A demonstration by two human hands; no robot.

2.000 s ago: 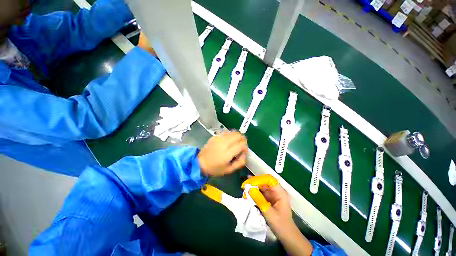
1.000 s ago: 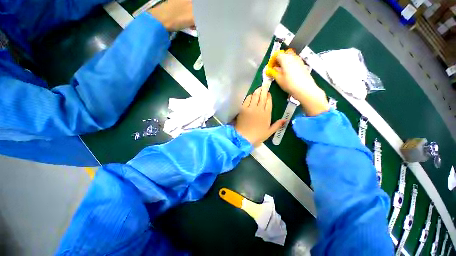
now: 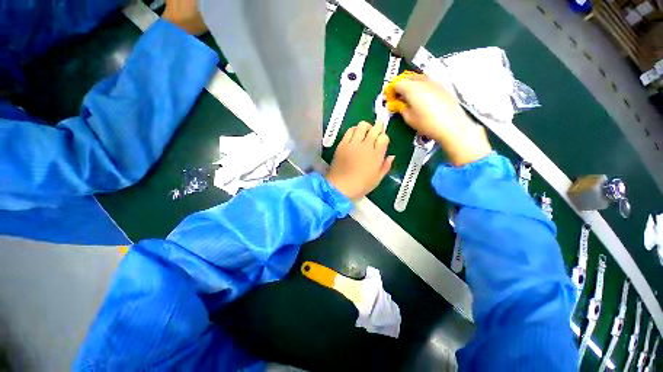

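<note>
A white smartwatch lies on the green conveyor belt, partly covered by both hands. My left hand lies palm down over its near strap end, fingers extended and pressing it. My right hand is at its case and far strap, fingers bent; yellow-orange material shows at the fingertips. Whether this is finger covers or a tool, and whether a wipe is pinched there, is hidden. More watches lie beside it, one to the left and one to the right, partly under my right wrist.
A yellow-orange scraper with a white wipe lies on the near bench. Crumpled wipes lie by the grey post. Beyond the rail are a bagged white stack and a bottle. A neighbouring worker's blue sleeve is left.
Both my hands have moved from above the near bench and rail to a watch on the belt. Since one second ago they have stayed on it, while another watch has come into view at left.
</note>
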